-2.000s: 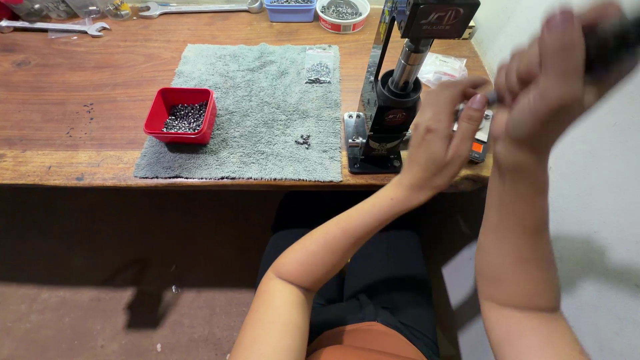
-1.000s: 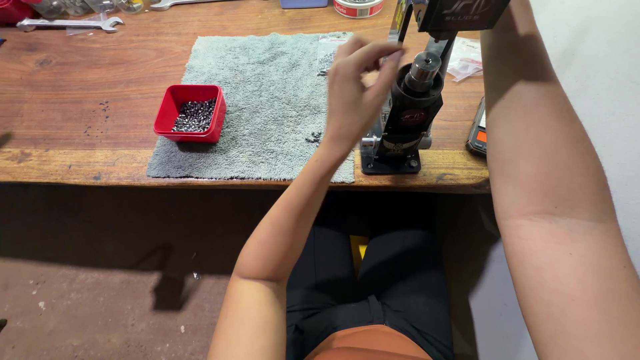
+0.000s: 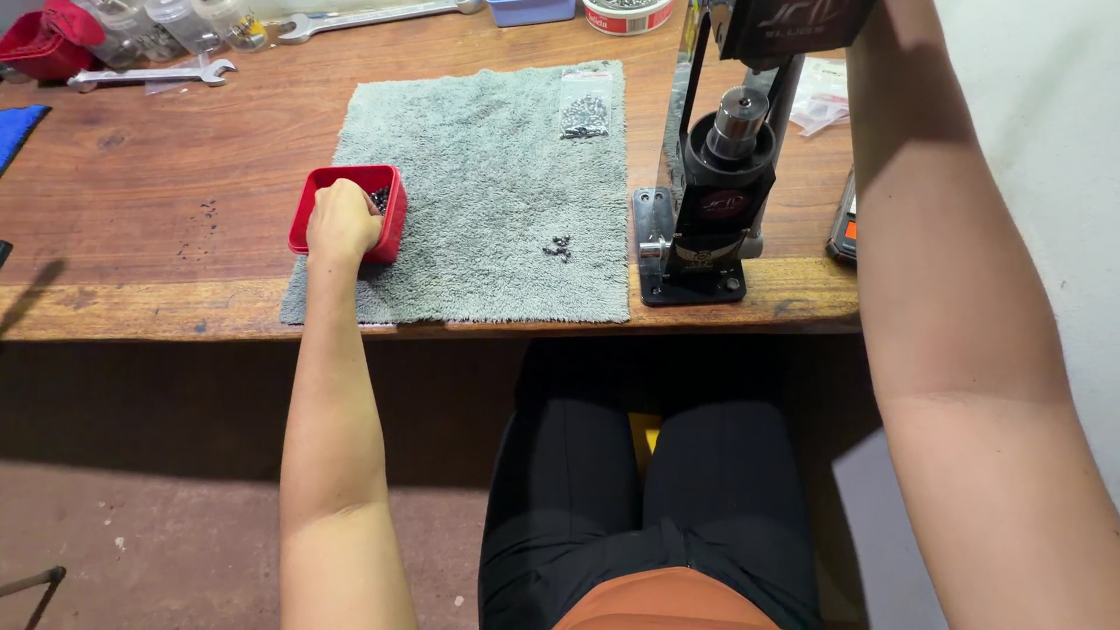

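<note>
My left hand [image 3: 343, 219] reaches down into a red plastic tub [image 3: 395, 229] of small dark metal pieces [image 3: 380, 199]; its fingertips are hidden, so I cannot tell what they hold. The tub stands on the left part of a grey-green towel [image 3: 490, 192]. To the right of the towel is a black bench-mounted hand press [image 3: 707, 254] with a round steel post [image 3: 739, 118]. My right arm stretches up past the press, and the right hand is beyond the top edge. Several small dark pieces [image 3: 558, 248] lie on the towel, below a clear bag of metal pieces [image 3: 585, 107].
Two open-end wrenches [image 3: 157, 75] [image 3: 376, 16], clear plastic jars [image 3: 184, 24], a blue tray [image 3: 531, 10] and a white-and-red tub [image 3: 626, 17] line the back. A device with an orange part [image 3: 845, 229] and plastic bags [image 3: 821, 96] are right of the press.
My left hand has moved left from beside the press into the red tub. My right hand, raised at the right two seconds ago, has gone out of view at the top.
</note>
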